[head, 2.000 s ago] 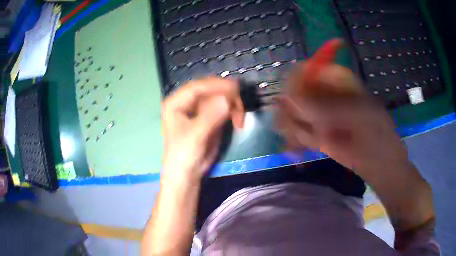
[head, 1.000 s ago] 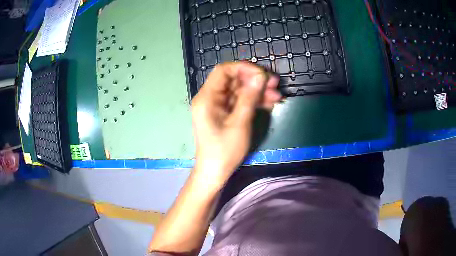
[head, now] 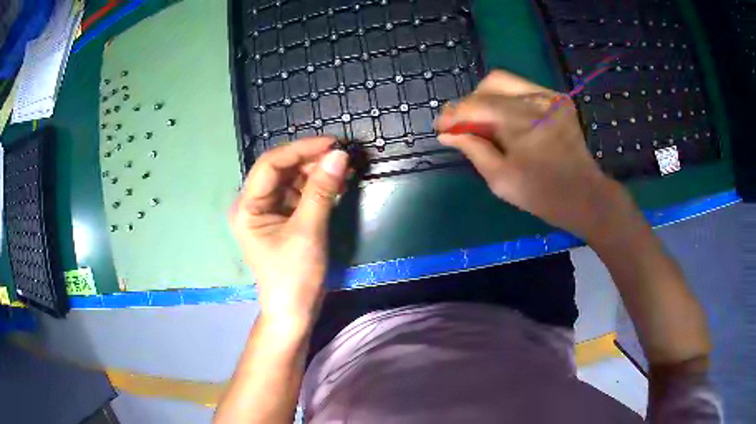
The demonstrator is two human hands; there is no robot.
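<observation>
My left hand (head: 286, 203) is over the front edge of the large black component tray (head: 331, 62), thumb and index finger pinched on a tiny dark component (head: 346, 154), mostly hidden by the fingertips. My right hand (head: 530, 153) is to its right, over the tray's front right corner, and holds the red test probe (head: 469, 129) pointing left. The probe does not touch the component. Its thin red and blue lead (head: 590, 76) shows behind the hand.
A pale green mat (head: 186, 124) with several loose parts lies left of the tray. A second black tray (head: 638, 83) with a white label is at right. A narrow black tray (head: 31, 224), a green sign (head: 79, 282) and papers (head: 41, 70) are at far left. Blue tape (head: 448, 255) edges the bench.
My right hand, out of the main work area and largely out of view a second ago, is back over the tray with the red probe. My left hand still pinches; the view has shifted.
</observation>
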